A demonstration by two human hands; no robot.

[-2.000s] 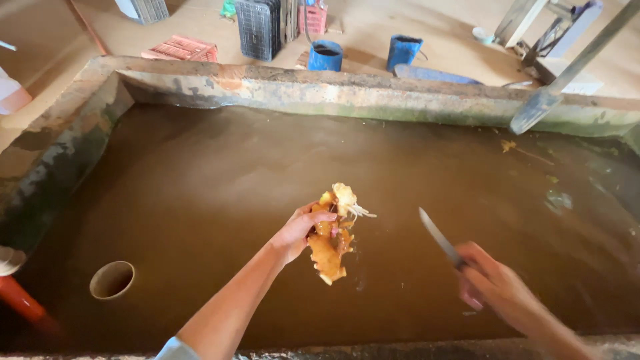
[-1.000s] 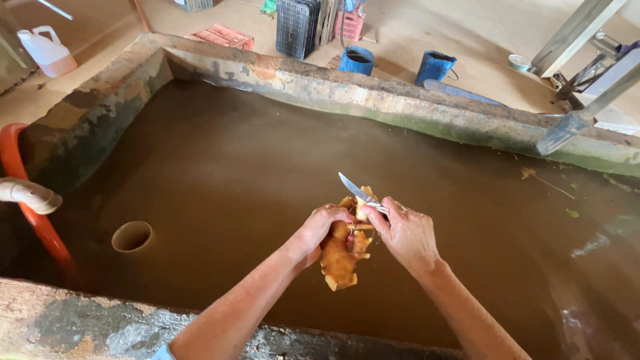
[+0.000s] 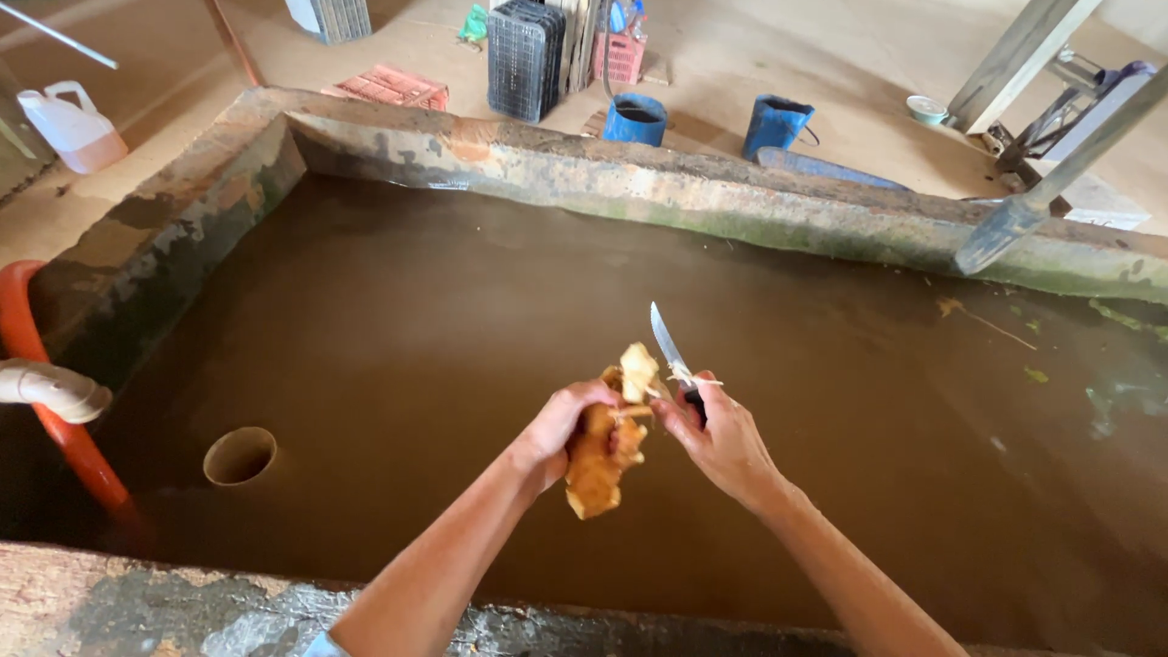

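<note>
My left hand (image 3: pixel 568 422) grips a knobbly orange-brown root, which looks like ginger or a similar rhizome (image 3: pixel 595 470), over the muddy water. A pale cut face shows at its upper end. My right hand (image 3: pixel 725 433), just to the right, is closed on the dark handle of a knife (image 3: pixel 668 339). The blade points up and away, and thin pale rootlets (image 3: pixel 693 376) lie across its base by my thumb. Blade and rhizome are a little apart. My left fingers are partly hidden behind the rhizome.
A concrete tank (image 3: pixel 566 151) of brown water (image 3: pixel 438 301) surrounds the work. At left are an orange pipe (image 3: pixel 78 456), a pale elbow pipe (image 3: pixel 55 388) and an open pipe end (image 3: pixel 239 456). A long-handled tool (image 3: pixel 1004 235) leans over the far right wall. Blue buckets (image 3: pixel 636 120) stand beyond.
Two seconds ago the knife was well to the right of the rhizome; one second ago it was against its top. Now my right hand is slightly away from it, with rootlets at the blade.
</note>
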